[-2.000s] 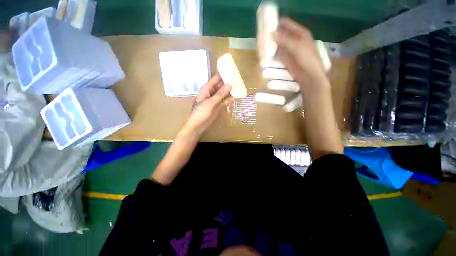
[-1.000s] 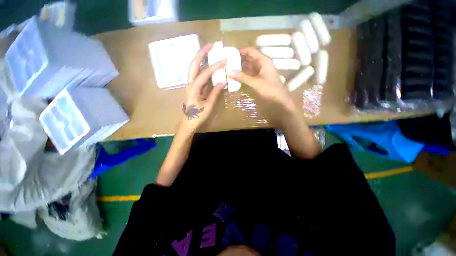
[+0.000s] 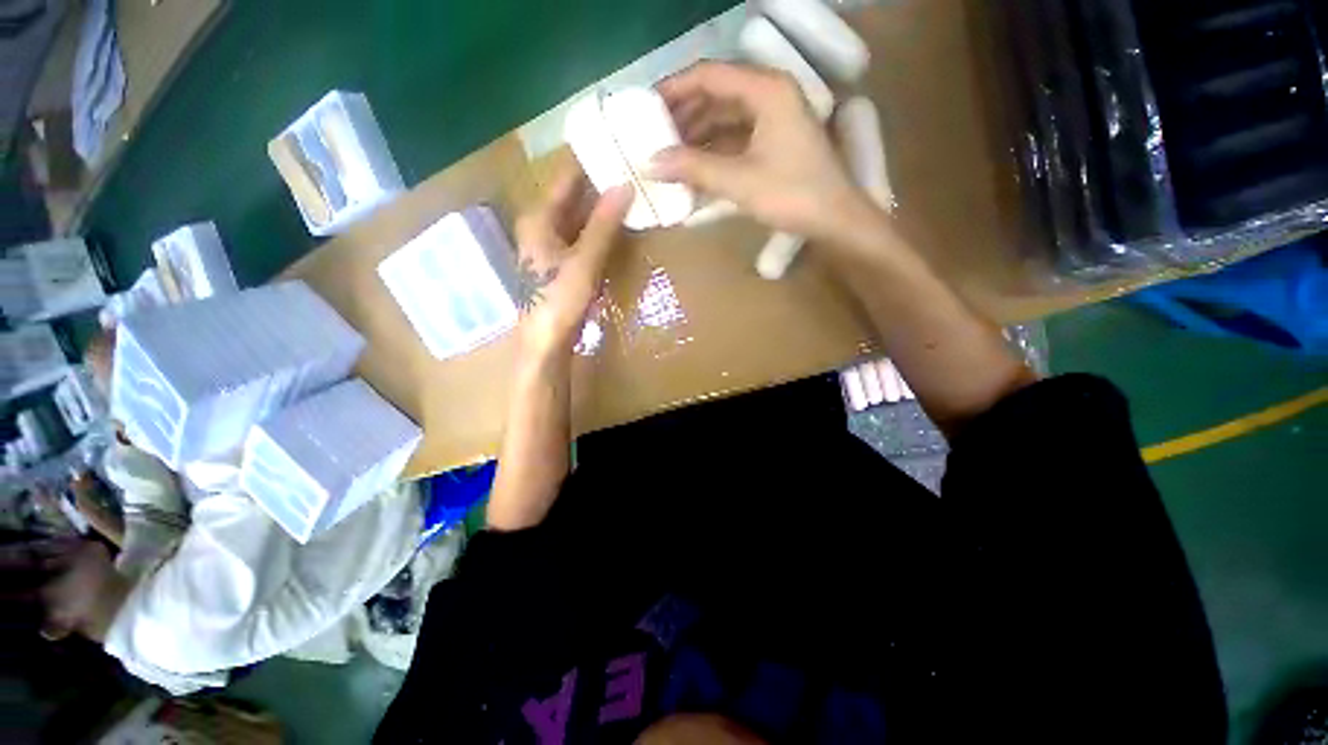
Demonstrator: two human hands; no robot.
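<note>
Two white oblong units are held side by side, long edges together, above the brown bench. My left hand holds them from the left and below. My right hand holds them from the right, with its thumb on the right-hand unit. A white blister tray lies on the bench left of my left hand; glare partly hides its slots. More loose oblong units lie behind and beside my right hand, partly hidden by it.
Stacked empty trays stand at left. A filled tray lies on the green surface beyond the bench. Black moulded trays in clear plastic are at right. Pink parts show below the bench edge. A person in white is at lower left.
The view has turned and shifted, bringing the person at left into sight. Since the oldest frame, my hands have brought two units together; they still hold them side by side.
</note>
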